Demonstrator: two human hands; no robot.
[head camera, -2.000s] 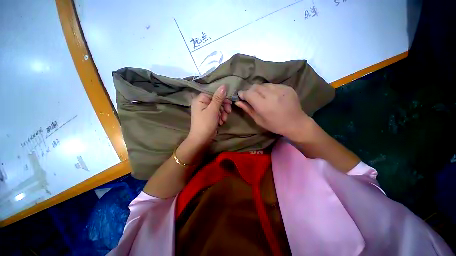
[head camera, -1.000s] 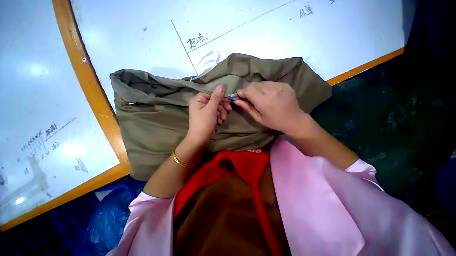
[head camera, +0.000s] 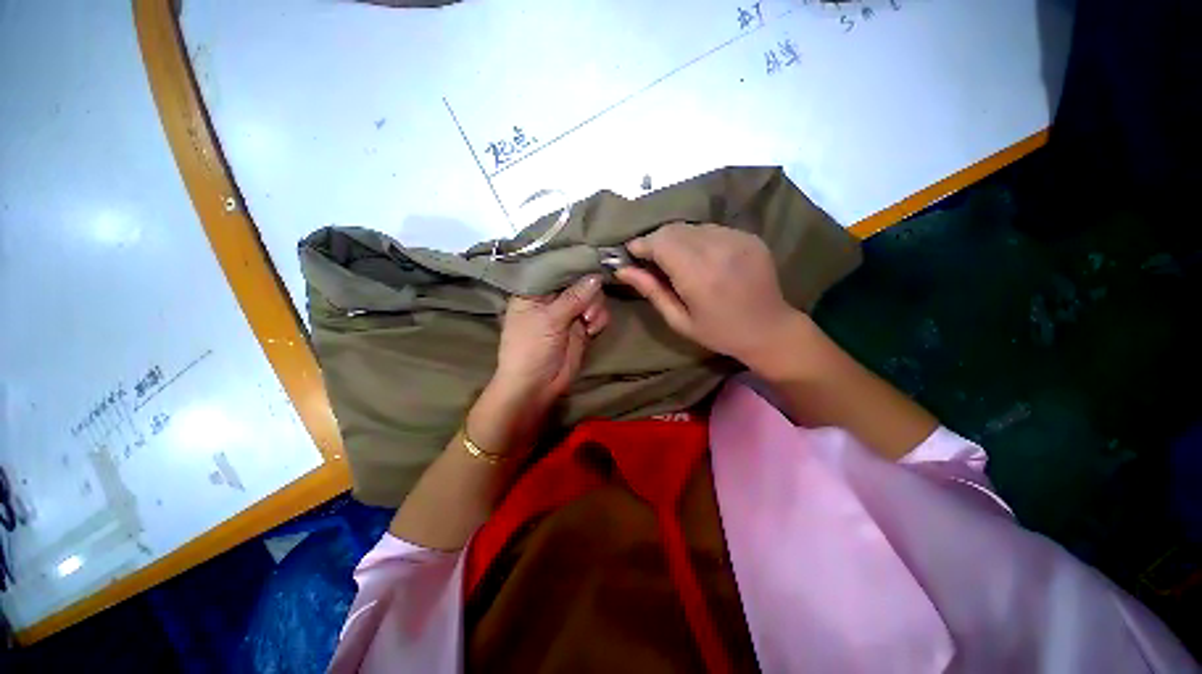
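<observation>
A khaki garment (head camera: 422, 382) lies across the table's near edge in front of me, its greyer inner waistband (head camera: 547, 270) turned up. My left hand (head camera: 543, 345) pinches the waistband edge between thumb and fingers. My right hand (head camera: 712, 283), just to the right, grips a small shiny piece (head camera: 613, 259) at its fingertips against the cloth; I cannot tell if it is a fastener or snips. A thin pale loop (head camera: 543, 237) stands out beyond the waistband, above my left hand.
The white table (head camera: 316, 79) has handwritten lines and yellow-brown edging (head camera: 251, 296). Dark objects are cut off at the top and left rims. A blue plastic bag (head camera: 297, 612) is below the table at lower left. Green floor (head camera: 975, 342) shows at right.
My left hand has moved slightly down, apart from my right fingertips. More of the waistband's inner face and the pale loop show. The view has shifted a little over the table.
</observation>
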